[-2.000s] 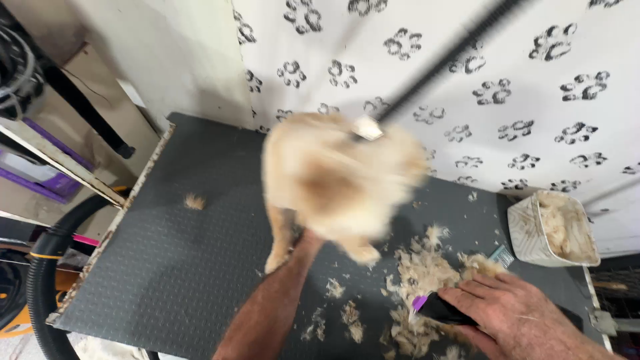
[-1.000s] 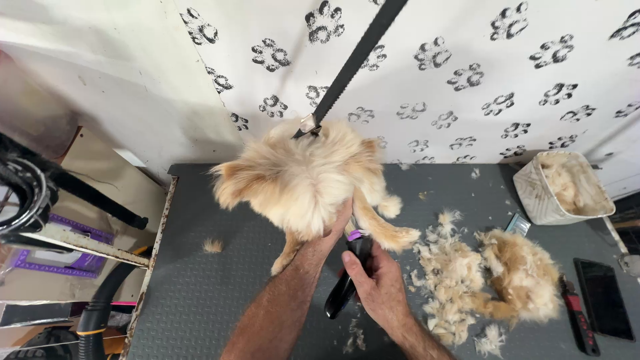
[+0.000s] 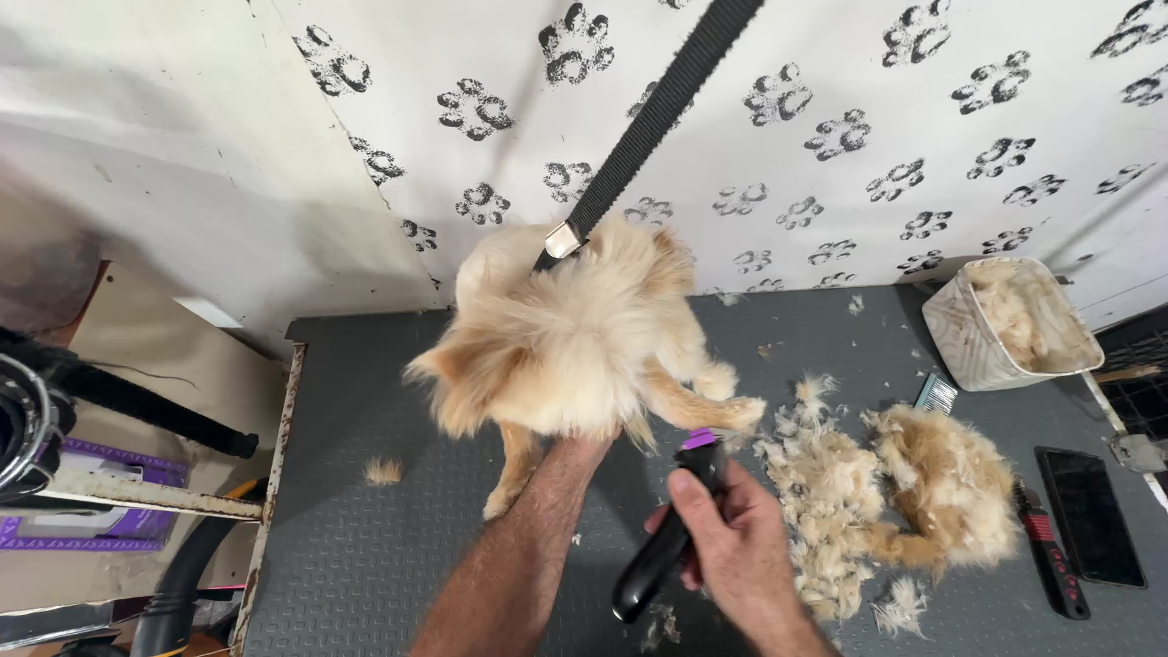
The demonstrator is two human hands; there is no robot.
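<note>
A cream and tan dog [image 3: 584, 338] stands on the grey textured grooming table [image 3: 365, 557], with a black grooming strap [image 3: 657, 128] and its metal clasp at the neck. My left hand [image 3: 589, 447] reaches under the dog's head and chest; its fingers are hidden by fur. In my right hand [image 3: 725, 538] is a black hair clipper [image 3: 671, 538] with a purple blade part, its head pointing up beside the dog's outstretched foreleg [image 3: 707, 406]. The clipper and the paw look close; contact cannot be told.
Clipped fur [image 3: 826, 511] and a larger tan fur heap [image 3: 949, 484] lie at the right. Beyond them are a metal comb [image 3: 936, 394], a fur-filled plastic basket [image 3: 954, 333], a red and black handled tool [image 3: 1049, 552] and a dark phone [image 3: 1093, 516]. A black hose [image 3: 187, 566] stands left.
Two seconds ago my right hand and the clipper were over the fur at the right; now they are below the dog's foreleg. The dog has turned. Since one second ago the clipper has moved slightly away from its chest.
</note>
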